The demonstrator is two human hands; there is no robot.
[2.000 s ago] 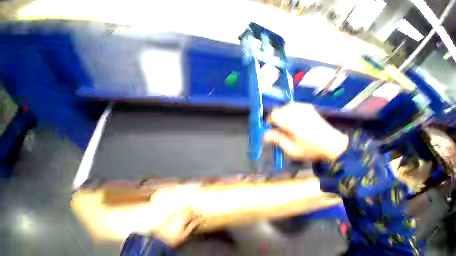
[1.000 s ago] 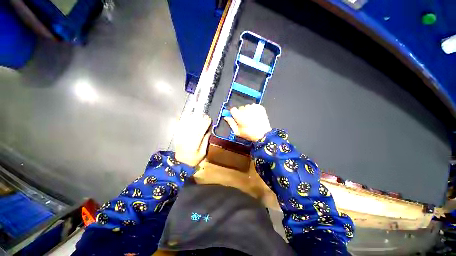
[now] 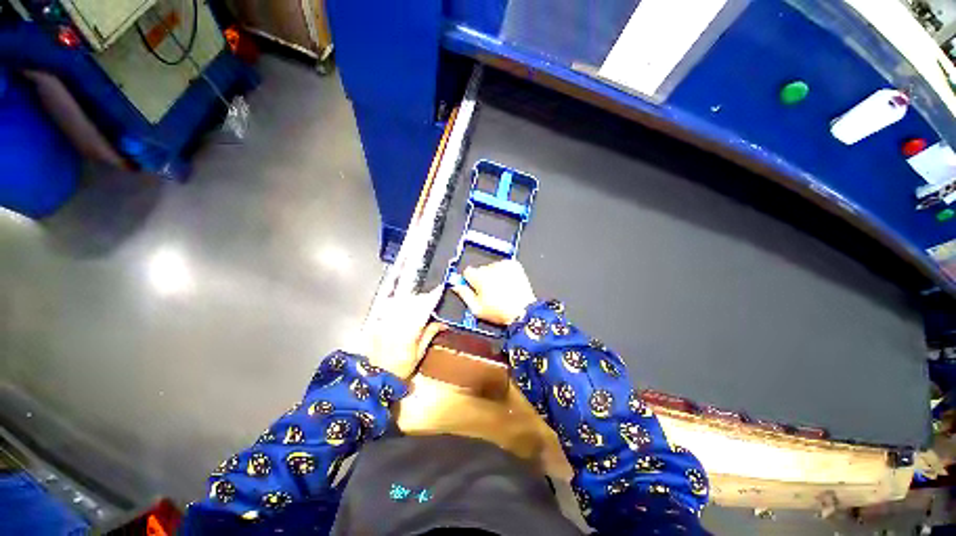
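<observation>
A blue cutting die (image 3: 489,242), an open frame with crossbars, lies on the dark grey sheet material (image 3: 671,251) near its left edge. My right hand (image 3: 497,291) grips the near part of the die at its left side. My left hand (image 3: 398,333) rests at the sheet's near left corner, by the white edge strip (image 3: 438,194), beside the die's near end. Its fingers are bright and washed out, and whether they hold anything cannot be told.
The blue press beam (image 3: 734,136) with green and red buttons spans the back. A blue press column (image 3: 388,115) stands left of the sheet. A pale wooden edge (image 3: 776,461) fronts the board, with a brown block (image 3: 463,366) near my hands. A grey-green box (image 3: 157,63) stands far left.
Since the first frame, the die has gone from raised to flat at the sheet's left edge, and my left hand has come beside it. Over the last second the hands have barely moved; the view shifted.
</observation>
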